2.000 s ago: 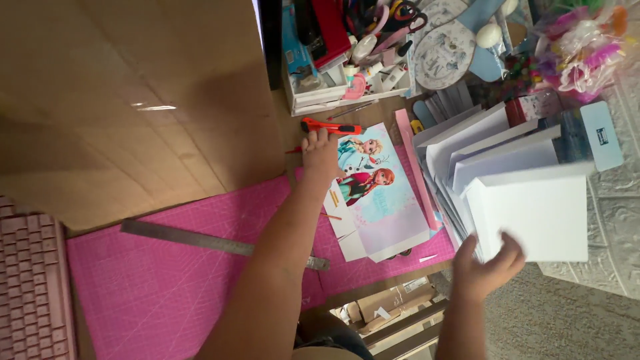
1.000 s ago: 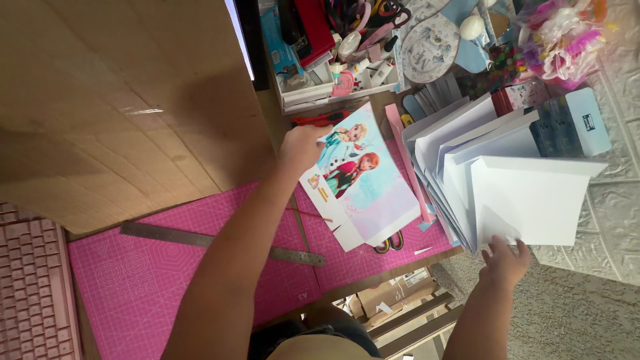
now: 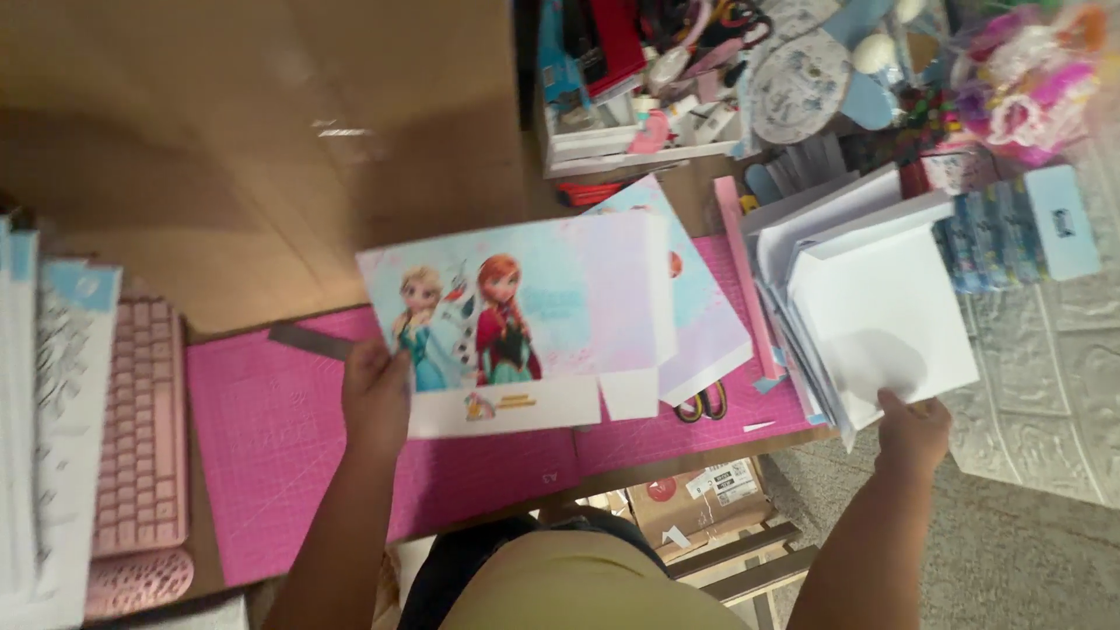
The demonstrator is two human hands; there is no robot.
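My left hand (image 3: 376, 385) grips the left edge of a printed cardstock sheet (image 3: 551, 306) with two cartoon figures, raised over the pink cutting mat (image 3: 271, 437). A second printed sheet (image 3: 704, 306) lies partly behind it. Under my left hand a metal ruler (image 3: 308, 340) shows in part. My right hand (image 3: 914, 429) has its thumb and fingers on the lower edge of a white folded paper piece (image 3: 884, 315), at the front of a stack of folded papers (image 3: 787, 262). Black and yellow scissor handles (image 3: 702, 402) lie below the second sheet.
A large cardboard panel (image 3: 262, 157) stands at the upper left. A pink keyboard (image 3: 140, 429) lies at the left. A white tray (image 3: 643, 157) holds craft tools, with a red cutter (image 3: 591, 192) just below it. A pink strip (image 3: 748, 280) stands beside the stack. Blue packages (image 3: 1063, 223) are at the right.
My left hand has moved left with a printed sheet, leaving another printed sheet behind. My right hand has stayed at the white papers' lower edge. The view has shifted left.
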